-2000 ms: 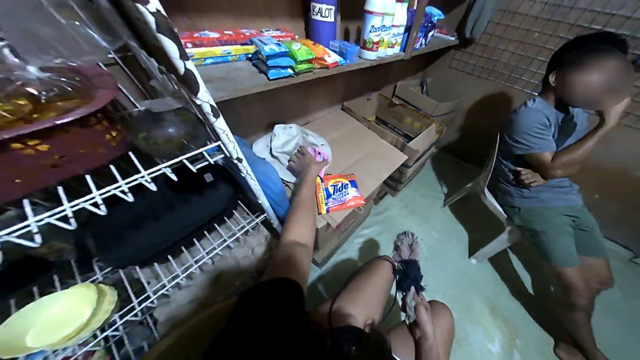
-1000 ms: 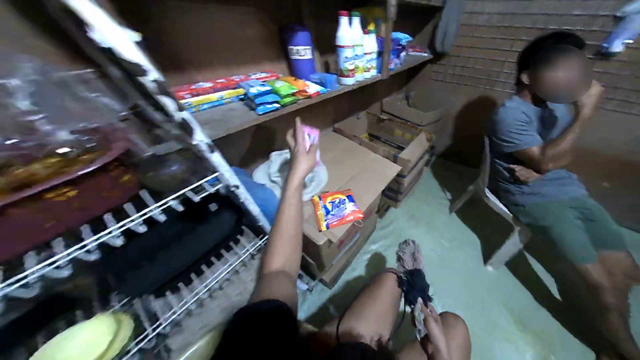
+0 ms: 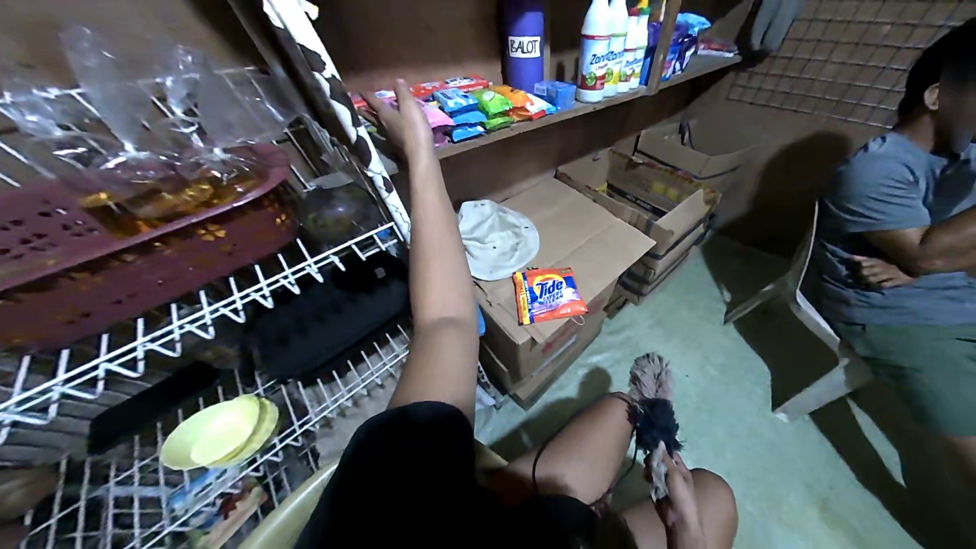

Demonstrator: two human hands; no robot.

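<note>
My left hand (image 3: 402, 118) reaches up to the wooden shelf, at the left end of a row of coloured sachets (image 3: 476, 110). A pink packet (image 3: 435, 116) lies against its right side; whether the fingers grip it cannot be told. My right hand (image 3: 677, 488) rests by my knee, closed around the handle of a feather duster (image 3: 653, 404) whose grey and black tuft points up. Below the shelf, a red and orange Tide detergent packet (image 3: 550, 296) lies on a flattened cardboard box (image 3: 564, 221), beside a pale cloth hat (image 3: 497, 239).
White bottles (image 3: 602, 53) and a purple container (image 3: 524, 46) stand on the shelf. A white wire rack (image 3: 305, 267) at left holds a maroon basket (image 3: 145, 229) and yellow bowls (image 3: 221, 431). Open cartons (image 3: 656, 206) stand behind. A person (image 3: 900, 206) sits at right on a plastic chair (image 3: 808, 335).
My left hand, holding a pink packet over the hat earlier, has moved up to the sachets on the shelf. My right hand stays low with the duster.
</note>
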